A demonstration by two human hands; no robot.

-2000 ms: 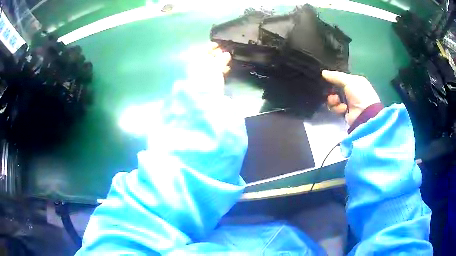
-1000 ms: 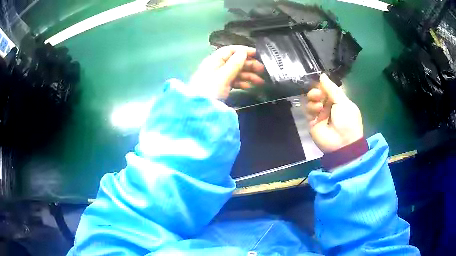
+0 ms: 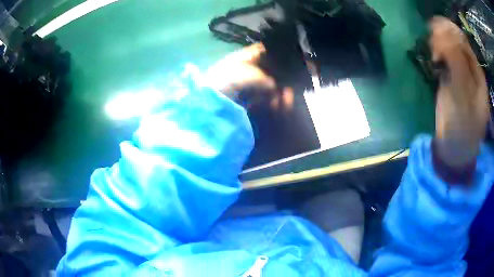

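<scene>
Black plastic housings (image 3: 346, 38) lie in a dark group on the green table in front of me, one with an open frame shape at its left. My left hand (image 3: 249, 76) is blurred, over the near left side of the housings, with a dark part beneath the fingers; its grip cannot be told. My right hand (image 3: 455, 81) is blurred at the far right, beside the dark parts there; whether it holds anything cannot be told. A flat black sheet (image 3: 281, 132) lies at the table's near edge, with its white backing paper (image 3: 338, 116) bare on the right.
A dark heap of stacked parts (image 3: 32, 103) stands at the left of the green table (image 3: 135, 48). Shiny dark parts (image 3: 425, 57) lie at the right. The table's pale yellow edge (image 3: 325, 166) runs across in front of my body.
My right hand has left the housings and moved far right. The shiny black part it held over the housings no longer shows there. More white backing shows. My left hand stays near the housings.
</scene>
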